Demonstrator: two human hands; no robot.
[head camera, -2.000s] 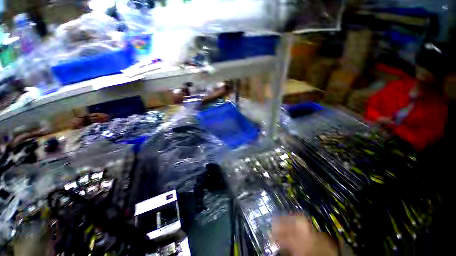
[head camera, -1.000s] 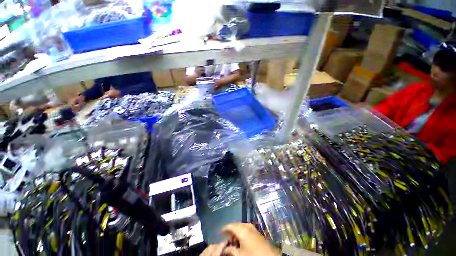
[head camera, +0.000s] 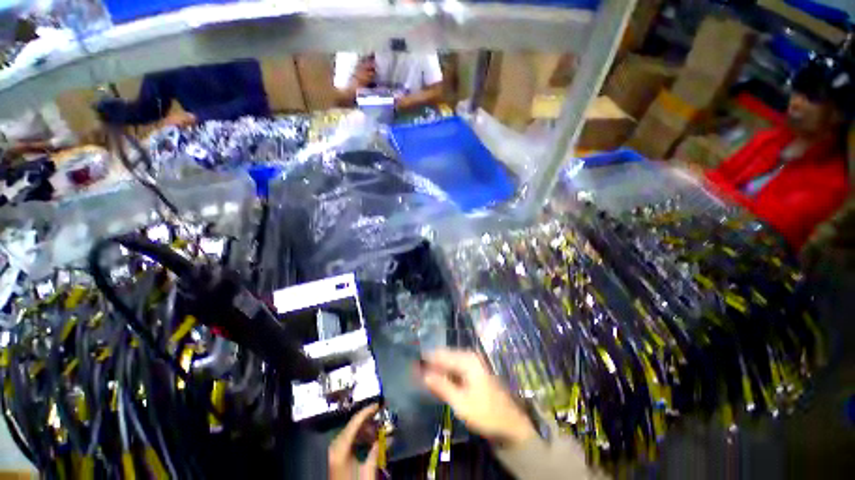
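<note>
My left hand (head camera: 354, 448) is at the bottom edge, partly cut off, its fingertips closed on a cable assembly (head camera: 382, 444) with a yellow band, just below the white box (head camera: 335, 394). My right hand (head camera: 473, 396) is over the green mat (head camera: 405, 354), right of the box. Its thumb and fingertips are close together; blur hides whether anything small is between them. Another cable with a yellow band (head camera: 441, 446) lies below it. The electric screwdriver (head camera: 251, 323) hangs slanting at the left, its lower tip beside the box.
Cable-filled clear trays stand at left (head camera: 112, 211) and right (head camera: 483, 258), cables drooping towards me. A clear plastic bag (head camera: 352, 211) and blue bin (head camera: 455, 161) lie behind the box. A metal post (head camera: 583, 103) rises at right. A person in red (head camera: 797, 183) is at far right; others work opposite.
The view has tilted down, so the bench stands higher in the picture. My hands, close together before, are now apart, and a cable shows in my left fingertips.
</note>
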